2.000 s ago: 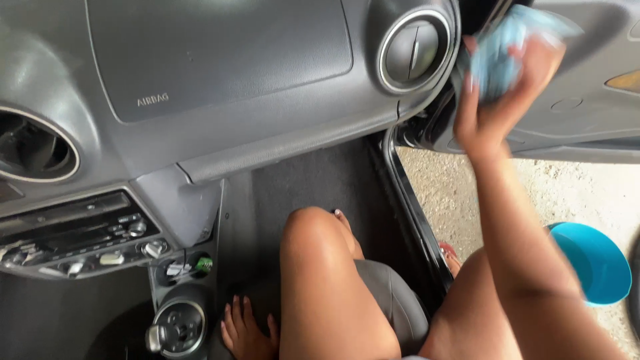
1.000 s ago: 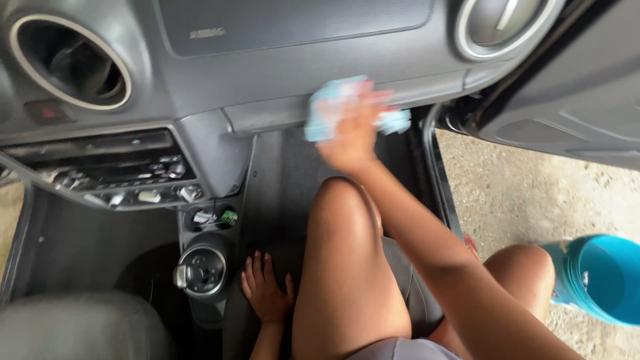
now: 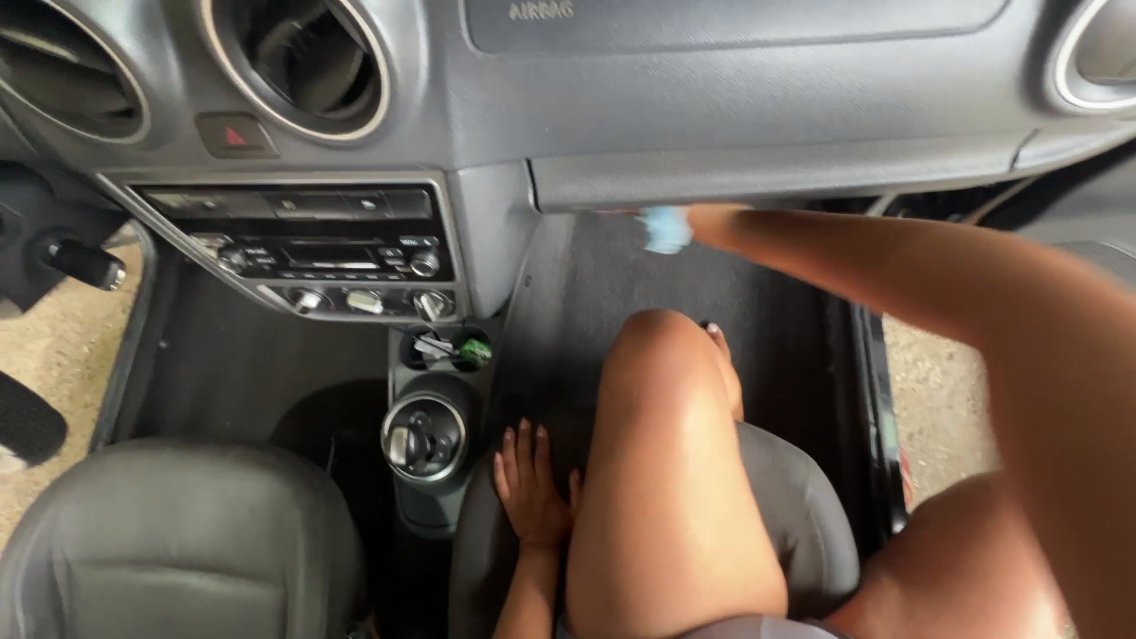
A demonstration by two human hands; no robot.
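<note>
My right hand (image 3: 710, 224) is reached under the lower edge of the grey dashboard (image 3: 728, 106), holding a light blue cloth (image 3: 666, 229). Its fingers are mostly hidden under the glovebox edge (image 3: 763, 173), and the cloth hangs blurred just below it. My left hand (image 3: 532, 488) rests with fingers apart on the dark passenger seat (image 3: 799, 497), beside my thigh, holding nothing. The gear lever (image 3: 426, 439) stands to the left of that hand.
The car radio (image 3: 328, 256), round air vents (image 3: 297, 67) and hazard button (image 3: 235, 136) are at the upper left. Cup holders (image 3: 448, 348) contain small items. The driver's seat (image 3: 177, 541) is at the lower left, and the door sill (image 3: 879, 426) at the right.
My right hand has moved with the cloth from beside the right air vent, across the glovebox front, to beneath its lower edge. My left hand stays on the seat. The view has shifted left.
</note>
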